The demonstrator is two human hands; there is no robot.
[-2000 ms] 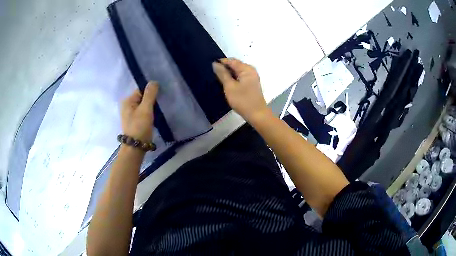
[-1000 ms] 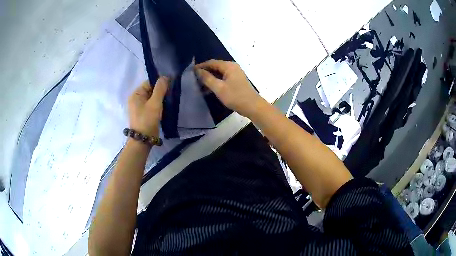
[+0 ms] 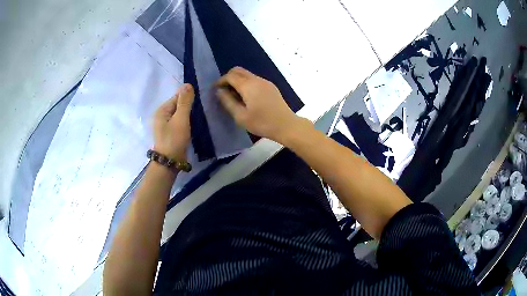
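Note:
The fabric lay, grey and black plies (image 3: 254, 52), lies in front of me at the right end of the white paper marker (image 3: 86, 150). My left hand (image 3: 173, 124) grips the edge of the turned plies between thumb and fingers, at the left side of the black band. My right hand (image 3: 251, 104) is over the grey ply, just right of the black band, with its fingers curled. Its fingertips are blurred, and I cannot tell if they pinch a ply. Part of the black fabric is hidden under the right hand.
The off-white table (image 3: 318, 43) has its edge running diagonally in front of my body. Beyond it, black strips (image 3: 445, 133) and white paper scraps (image 3: 387, 95) lie on the grey floor. Rolled white items (image 3: 490, 238) stand at the far right.
The left hand has moved right with the plies' edge. The right hand has moved left over the grey ply. The turned plies now show a narrow grey wedge, and more grey fabric shows at the top.

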